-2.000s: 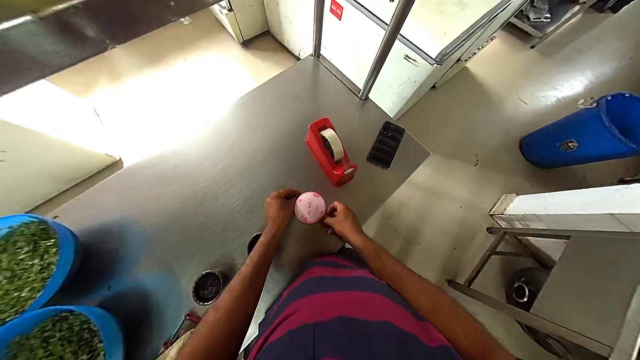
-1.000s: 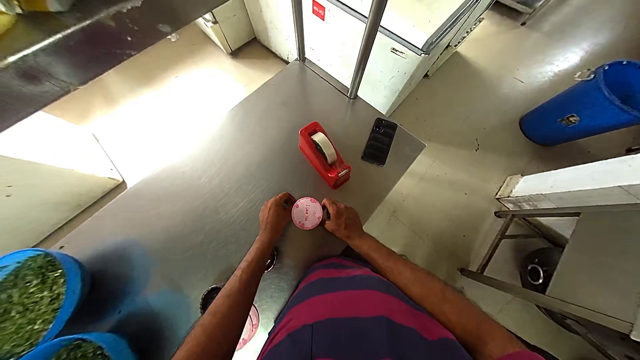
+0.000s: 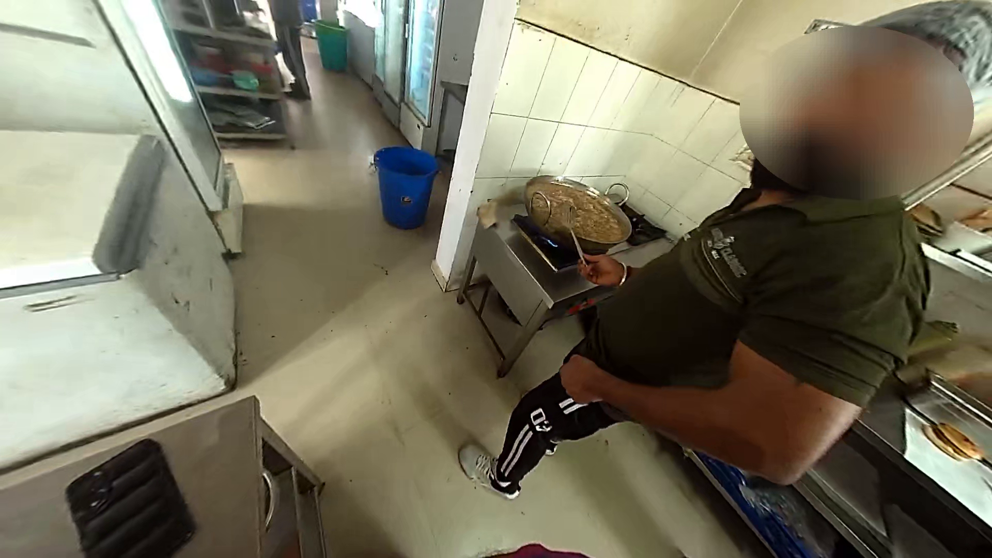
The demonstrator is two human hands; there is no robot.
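Observation:
Neither my left hand nor my right hand shows in the head view; only a bit of my magenta shirt [image 3: 535, 551] appears at the bottom edge. At the lower left, a black ridged phone [image 3: 130, 500] lies on the corner of the steel table [image 3: 221, 442]. A person in a dark green shirt [image 3: 697, 302] stands at the right, one hand on the handle of a metal utensil [image 3: 575, 239] that reaches into a large two-handled pan [image 3: 577, 209] of brownish food. Under the pan, a blue flame burns on the gas stove [image 3: 546, 246].
A blue bucket [image 3: 407, 190] stands on the floor beside the white wall end [image 3: 473, 147]. The white chest freezer [image 3: 116, 333] is at the left. Shelves [image 3: 232, 85], a green bin [image 3: 332, 46] and another person [image 3: 289, 46] are farther back. A steel counter [image 3: 876, 465] runs along the right.
The view has swung far to the right, bringing the person at the stove into sight. My hands, the round pink-topped item and the red tape dispenser have left the view.

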